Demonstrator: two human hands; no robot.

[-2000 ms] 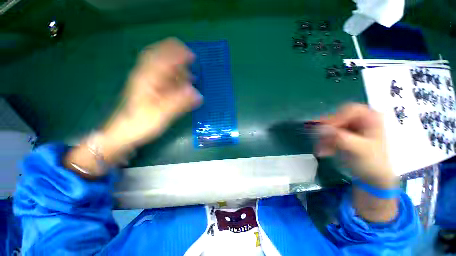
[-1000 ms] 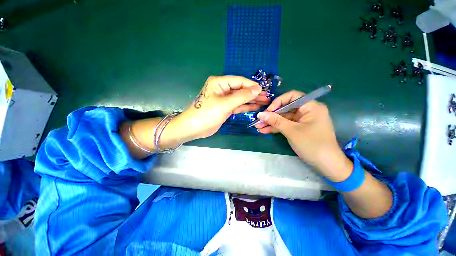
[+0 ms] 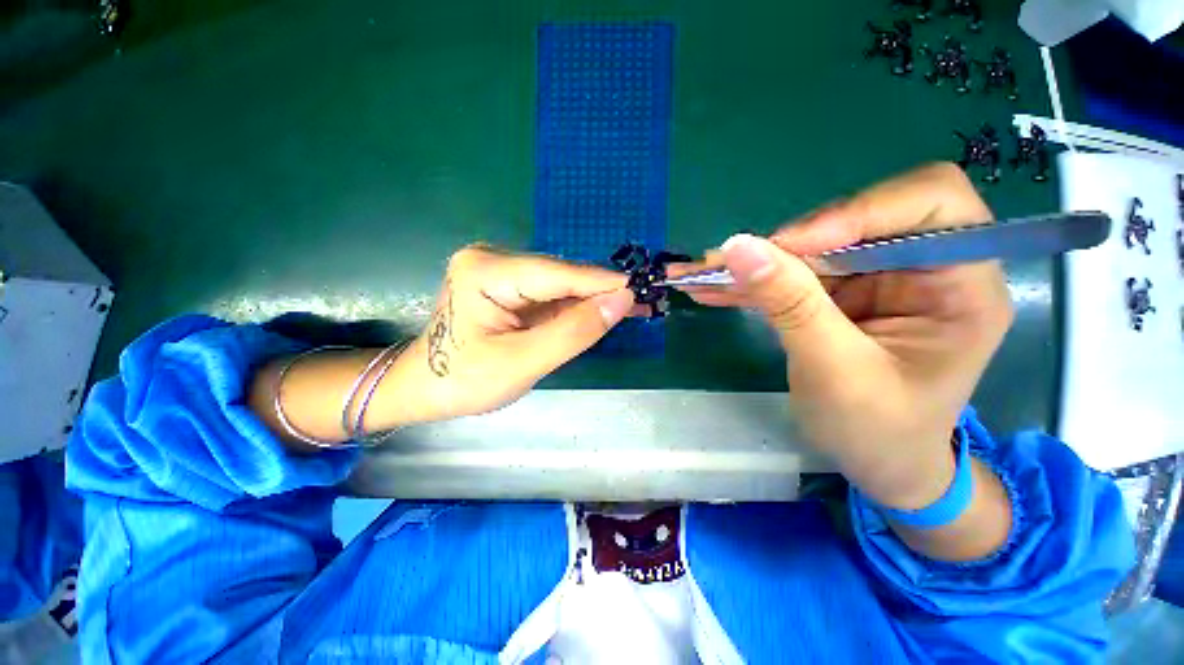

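Observation:
My left hand (image 3: pixel 519 318) pinches a small black spidery part (image 3: pixel 645 270) between thumb and fingers, above the lower end of the blue gridded mat (image 3: pixel 604 137). My right hand (image 3: pixel 889 312) holds grey metal tweezers (image 3: pixel 961 244) nearly level, handle end to the right. The tweezers' tip points left and meets the black part at its right side. The tip's exact contact is too small to tell.
More black spidery parts (image 3: pixel 949 61) lie on the green belt (image 3: pixel 325 156) at the upper right. A white sheet (image 3: pixel 1104 377) with such parts lies at the right. A white box (image 3: pixel 49 325) stands at the left. The pale metal edge (image 3: pixel 584 442) runs in front of me.
Both hands have come together over the mat. My left hand now holds the black part. The tweezers have swung from slanting to nearly level, their tip now at the part.

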